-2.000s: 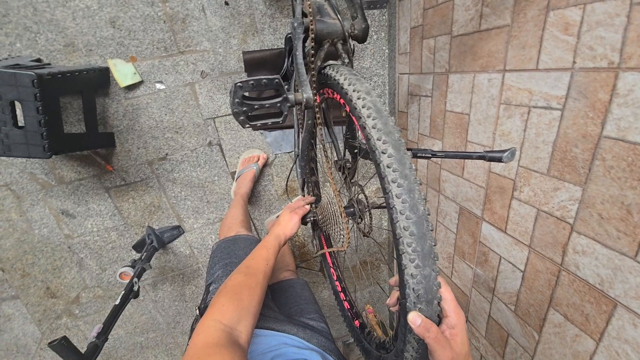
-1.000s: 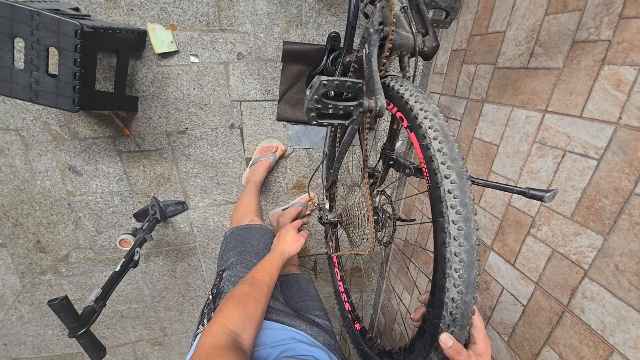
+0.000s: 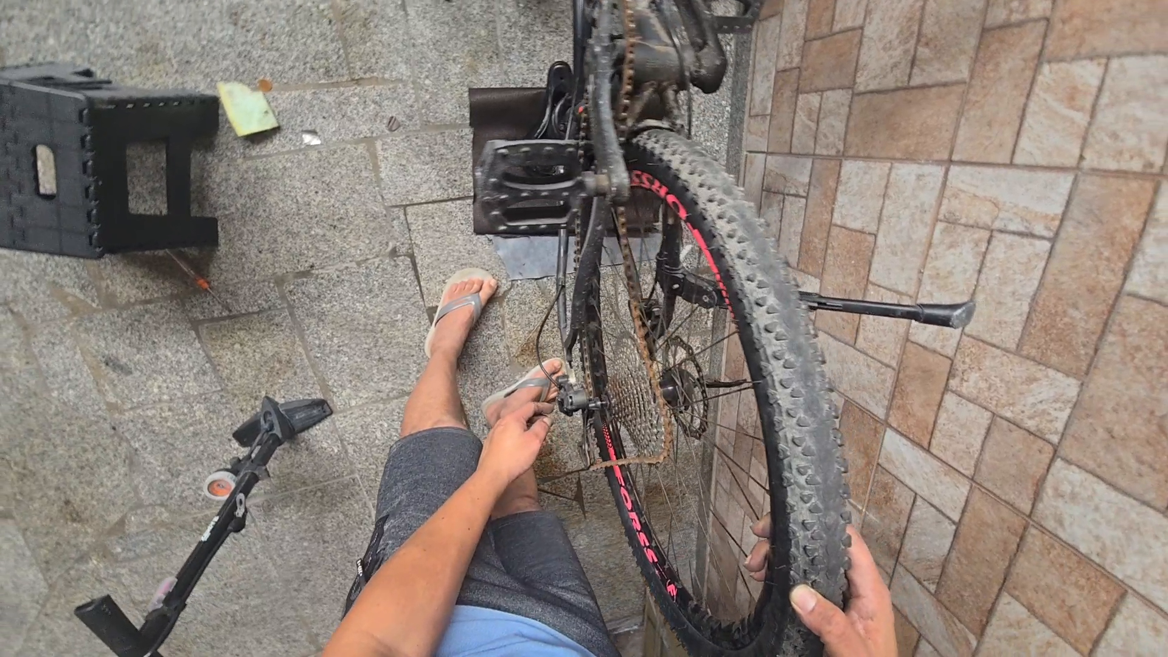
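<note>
The bicycle's rear wheel, with a knobby tyre [image 3: 794, 392] and pink rim lettering, runs down the middle of the head view. My right hand [image 3: 839, 593] grips this tyre near the bottom, thumb on the tread and fingertips inside the rim. My left hand [image 3: 514, 443] is just left of the rear derailleur [image 3: 575, 398], its fingers bent; whether it holds anything is hidden. A rusty chain [image 3: 643, 328] hangs loosely beside the cassette [image 3: 634, 411]. Above is a black pedal [image 3: 529, 187]; the kickstand [image 3: 894, 308] points right.
A black folding stool [image 3: 91, 164] is at upper left, with an orange-handled screwdriver [image 3: 196, 278] beside it. A floor pump [image 3: 219, 511] lies at lower left. A yellowish sponge [image 3: 246, 108] and a dark mat [image 3: 493, 119] lie on the paving. A tiled surface [image 3: 985, 365] is on the right.
My left hand has come away from beside the cassette, where it was two seconds ago. My right hand stays on the tyre. The view has shifted.
</note>
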